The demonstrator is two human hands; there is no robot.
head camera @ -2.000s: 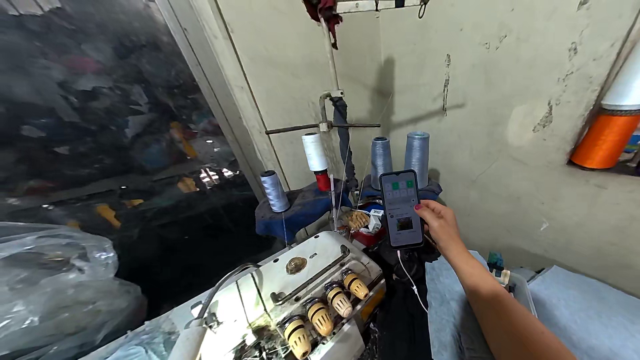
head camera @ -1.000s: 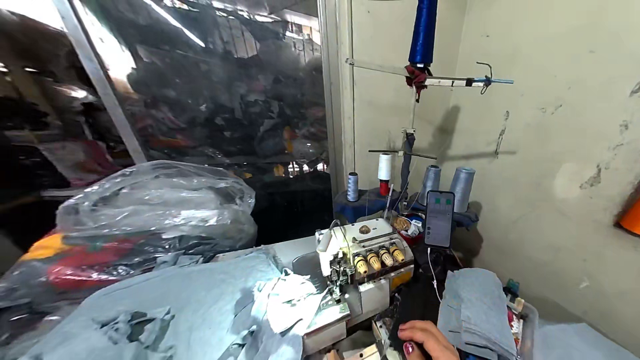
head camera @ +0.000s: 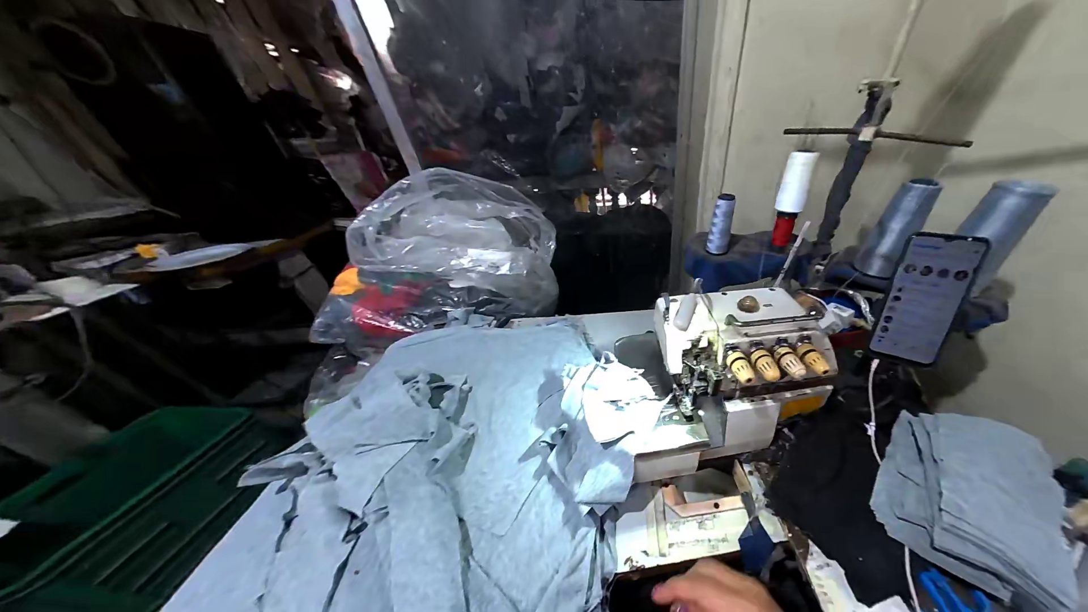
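My right hand [head camera: 714, 588] shows at the bottom edge, below the open front of a white overlock sewing machine [head camera: 739, 340]; most of its fingers are cut off by the frame, so any hold is unclear. My left hand is out of view. Light blue fabric pieces [head camera: 510, 425] lie heaped left of the machine and reach its needle area. A lit smartphone [head camera: 928, 297] stands upright in front of grey-blue thread cones [head camera: 1003, 221], with a white cable [head camera: 873, 425] hanging from it. Folded blue fabric [head camera: 977, 501] is stacked at the right.
A clear plastic bag [head camera: 459, 238] with colored contents sits behind the fabric. A green plastic crate [head camera: 144, 501] stands at lower left. Blue scissor-like handles [head camera: 952, 591] lie at lower right. White thread [head camera: 796, 183] and a small spool [head camera: 721, 223] stand behind the machine.
My right hand was at the phone, then came away from it and down to below the machine. The phone now stands with no hand on it. The view has swung left and down.
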